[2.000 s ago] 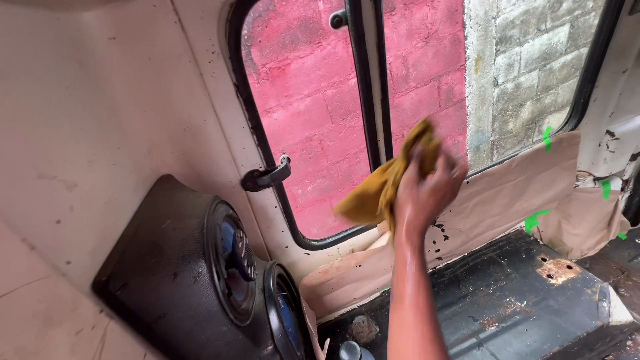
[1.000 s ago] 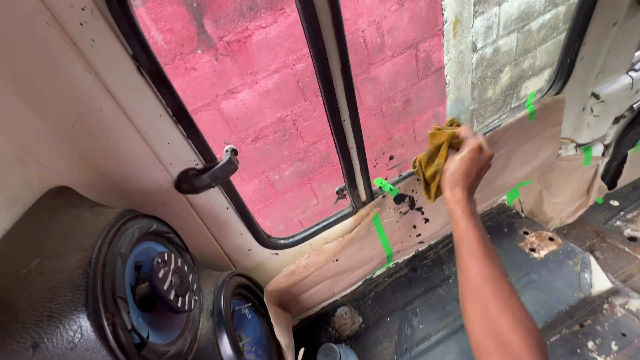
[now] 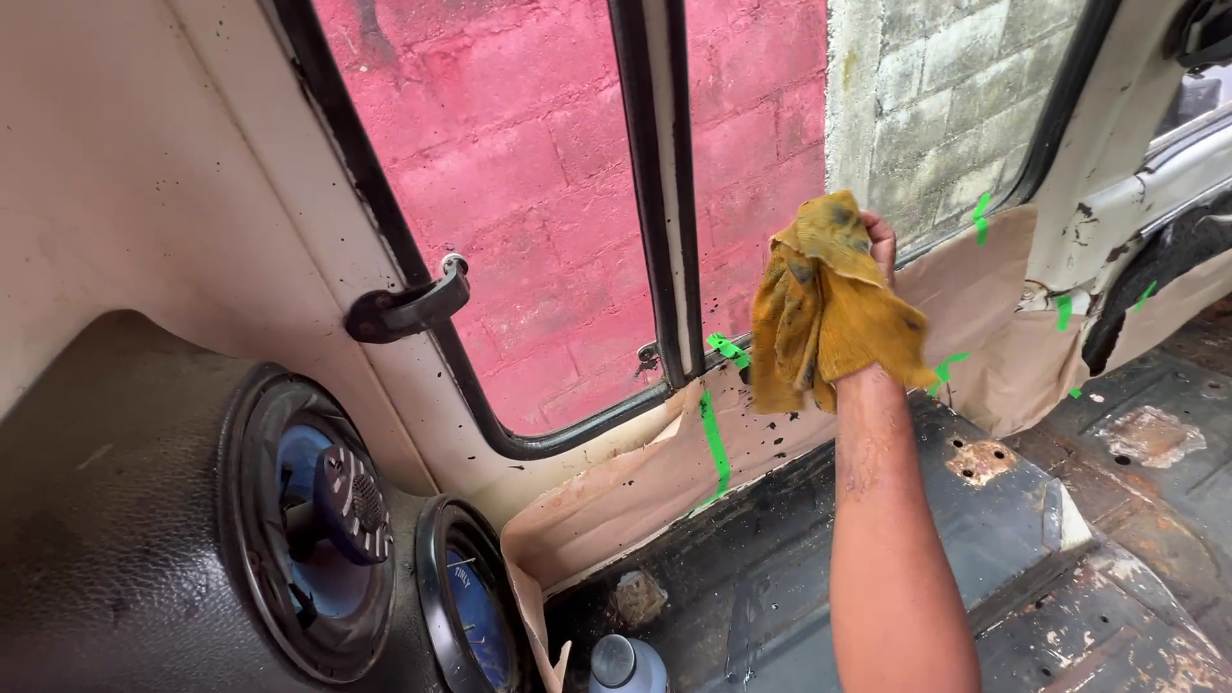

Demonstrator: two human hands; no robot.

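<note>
My right hand (image 3: 880, 244) grips a mustard-yellow cloth (image 3: 837, 308) with dark stains. The cloth drapes over most of the hand and wrist, leaving only some fingers in sight at its right edge. It hangs in front of the lower part of the van's side window (image 3: 751, 183), near the black rubber window seal (image 3: 936, 236); whether it touches the glass cannot be told. Just left of the cloth, green tape (image 3: 729, 350) sticks to the seal and to brown masking paper (image 3: 616, 491) along the wall. My left hand is out of view.
A black speaker box with a large speaker (image 3: 308, 520) and a smaller one (image 3: 472, 606) fills the lower left. A window latch (image 3: 409, 303) juts out above them. A capped bottle (image 3: 628, 664) stands at the bottom. The metal floor (image 3: 1145, 438) has rust patches.
From two seconds ago, my right hand with the cloth has moved right along the window, away from the divider. The cloth now hangs over the hand and wrist. The view has shifted.
</note>
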